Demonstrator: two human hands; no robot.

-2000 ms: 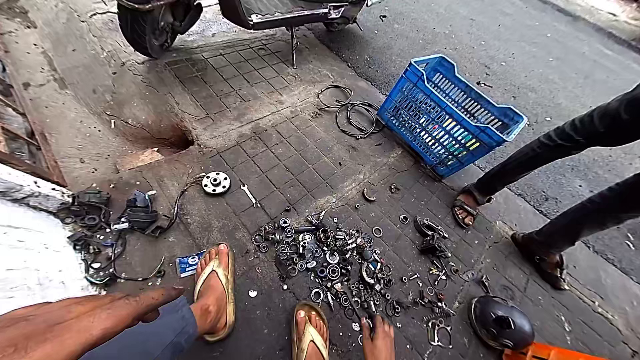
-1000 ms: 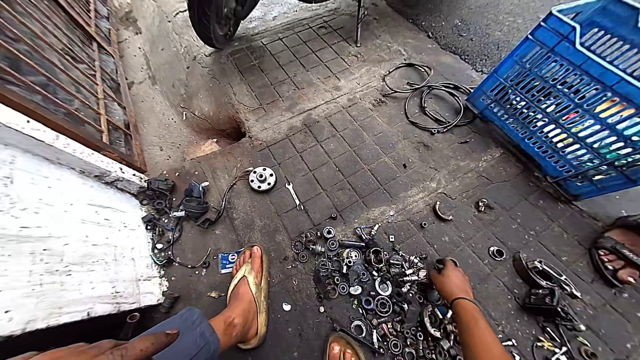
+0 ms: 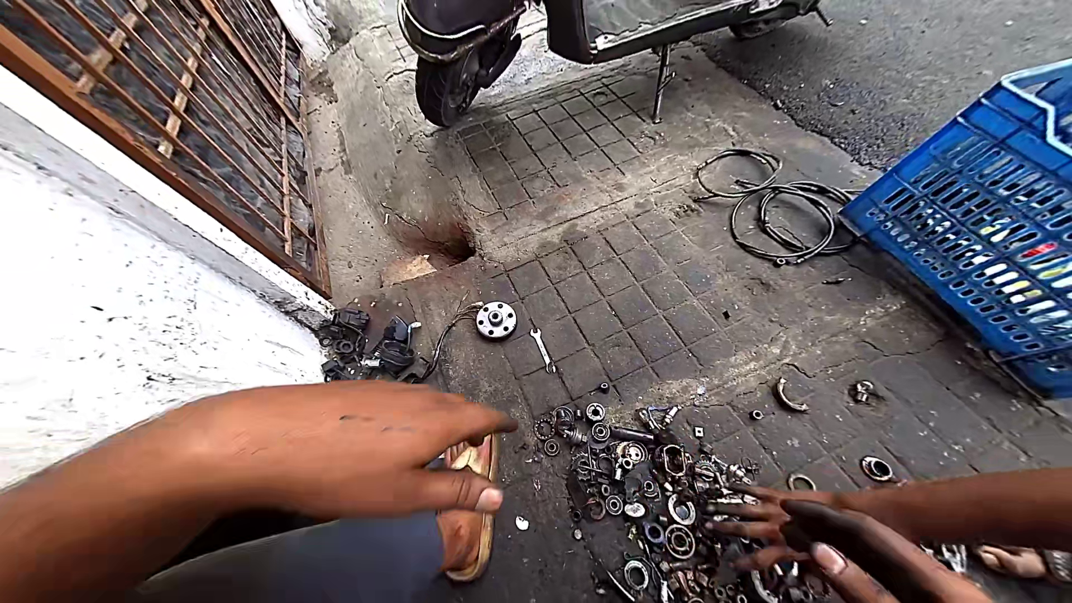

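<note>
My left hand (image 3: 360,452) is held palm down over my bent knee, index finger stretched to the right and thumb apart, holding nothing visible. At the lower right my right hand (image 3: 871,548) hovers over the edge of a pile of greasy metal parts (image 3: 636,486), thumb apart from the fingers; nothing shows in it. Just behind it, another person's hand (image 3: 754,523) reaches in from the right and touches the pile. Bearings, rings and small fittings make up the heap. Above it lie an open-ended wrench (image 3: 543,350) and a round metal plate with holes (image 3: 496,320).
Dark parts with wires (image 3: 381,343) lie by the white wall (image 3: 167,301). Coiled cables (image 3: 783,222) are beside a blue plastic crate (image 3: 963,226) at the right. A scooter (image 3: 469,50) stands at the top. A hole (image 3: 456,247) breaks the pavement. My sandalled foot (image 3: 469,536) is beside the pile.
My left hand has risen and moved further into view. Another person's hand now shows at the pile, where none was plain before. The view has shifted.
</note>
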